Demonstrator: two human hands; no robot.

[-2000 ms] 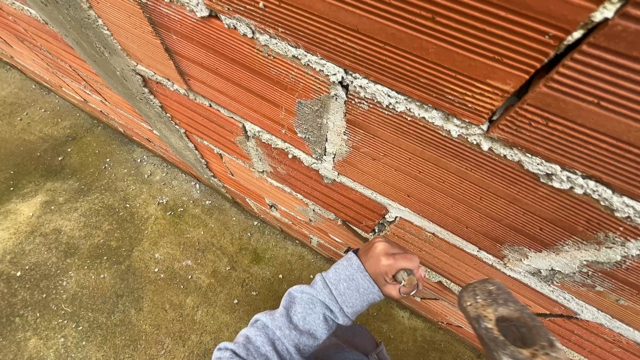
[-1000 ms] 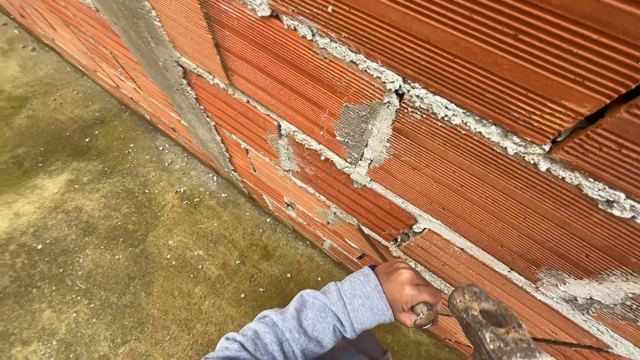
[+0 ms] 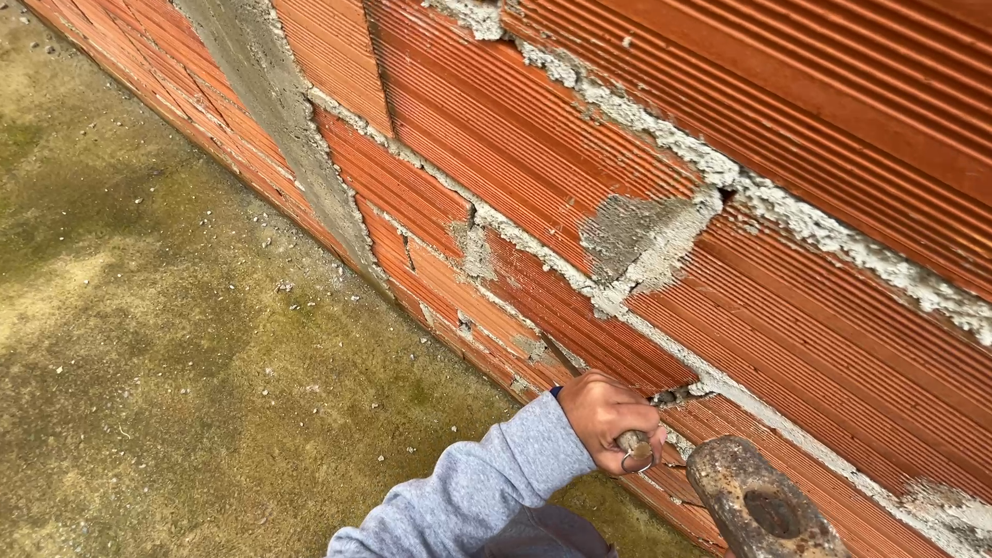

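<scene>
My left hand (image 3: 611,425), in a grey sleeve, is closed around a chisel (image 3: 635,446), whose round, worn end and a thin metal ring show at my fingers. The rest of the tool is hidden by the hand. It is close to a mortar joint low in the hollow clay brick wall (image 3: 814,341). Just right of this hand is a rusty hammer head (image 3: 763,504) with an eye in its middle, cut off by the bottom edge. My right hand is out of view, apart from a possible sliver of skin at the bottom edge.
Rough mortar joints (image 3: 666,132) run between the ribbed bricks. A grey concrete column (image 3: 271,101) crosses the wall at the upper left. The mossy concrete floor (image 3: 194,372) lies along the wall's foot, with small bits of rubble scattered on it.
The hammer head was a little apart from my left hand two seconds ago and came closer to it by one second ago. My left hand keeps its grip. The view has shifted somewhat.
</scene>
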